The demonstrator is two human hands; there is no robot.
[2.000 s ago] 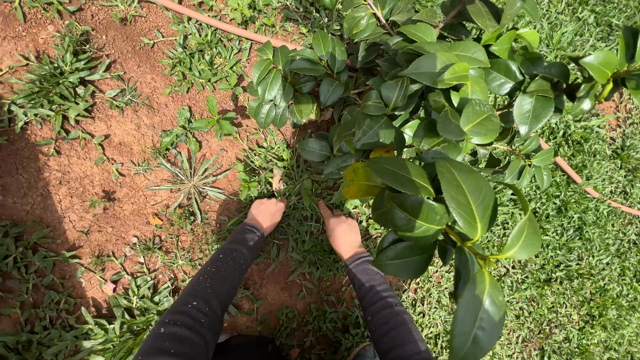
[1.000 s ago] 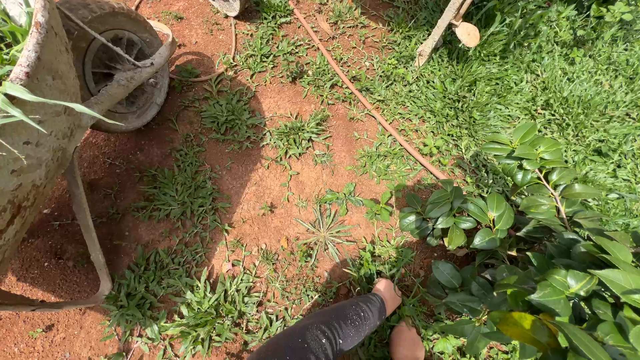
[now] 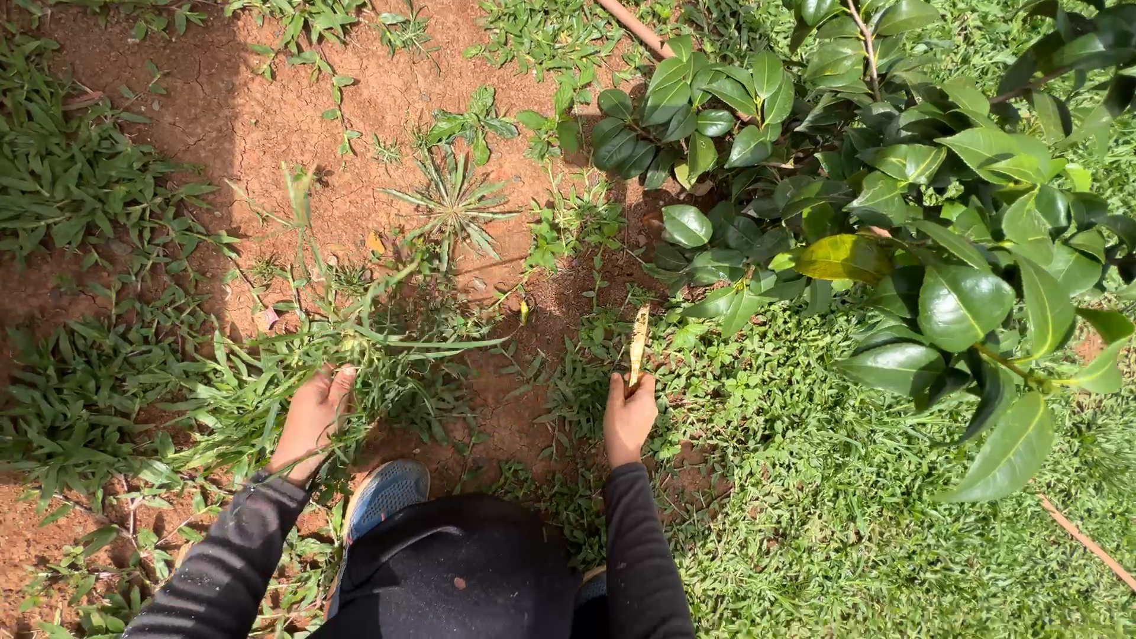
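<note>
My left hand [image 3: 315, 417] is closed around a bunch of pulled weeds [image 3: 368, 342], whose long green blades spread out to the upper left and right over the soil. To the right, my right hand [image 3: 630, 417] grips a short, narrow tool with a pale, dirt-marked yellowish blade [image 3: 638, 344] that points up; its handle is hidden in my fingers. Between and above the hands, a spiky rosette weed [image 3: 453, 206] grows flat on the reddish soil [image 3: 506, 382].
A shrub with glossy leaves [image 3: 963, 306] reaches in from the upper right, close to my right hand. A hose [image 3: 635, 28] runs behind it. Low weeds [image 3: 80, 382] cover the left side, grass [image 3: 843, 532] the lower right. My blue shoe [image 3: 390, 493] stands below the left hand.
Two seconds ago both hands were close together at the ground beside the shrub. Now they are apart, the left one farther left with the weeds in it. The view has swung away and back.
</note>
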